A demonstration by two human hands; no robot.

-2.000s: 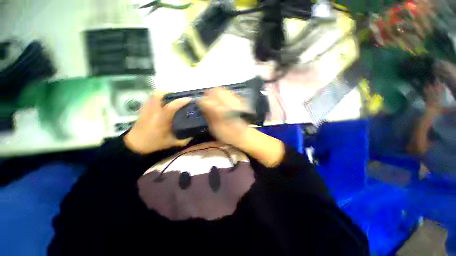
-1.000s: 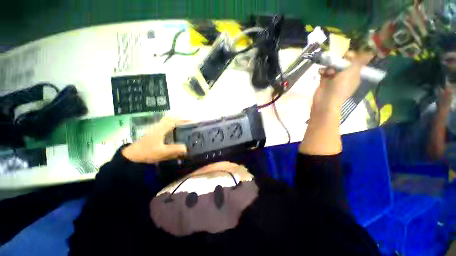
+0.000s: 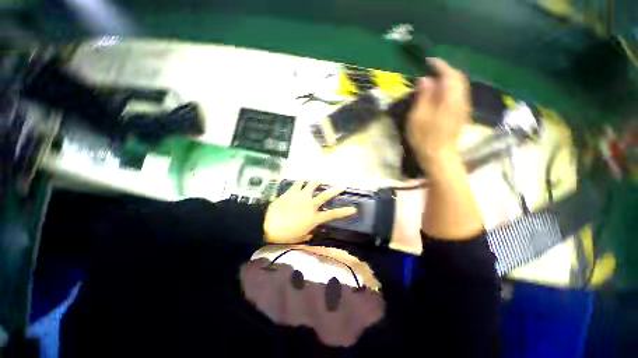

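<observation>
The black power strip [image 3: 360, 215] with a grey face lies at the bench's near edge. My left hand [image 3: 301, 211] rests on its left part with fingers spread over the face, covering most outlets. My right hand [image 3: 441, 112] is raised over the back of the bench, blurred, its fingers closed around a dark piece with a pale tip, which looks like the plug end of the black power cord [image 3: 407, 136]. More of the cord shows dark beside the wrist. The pale handheld tool does not show in my hand.
A framed device [image 3: 350, 120], a black printed panel [image 3: 264, 131] and green printed sheets [image 3: 210, 168] lie on the bench. Black corded units [image 3: 164, 120] are at left. A perforated sheet [image 3: 525, 241] is at right, with a blue bin [image 3: 546, 318] below. The green conveyor [image 3: 280, 42] runs behind.
My right hand has let go of the pale tool and moved to the back of the bench, now with the dark cord piece. My left hand has spread over the strip's face. The view has shifted.
</observation>
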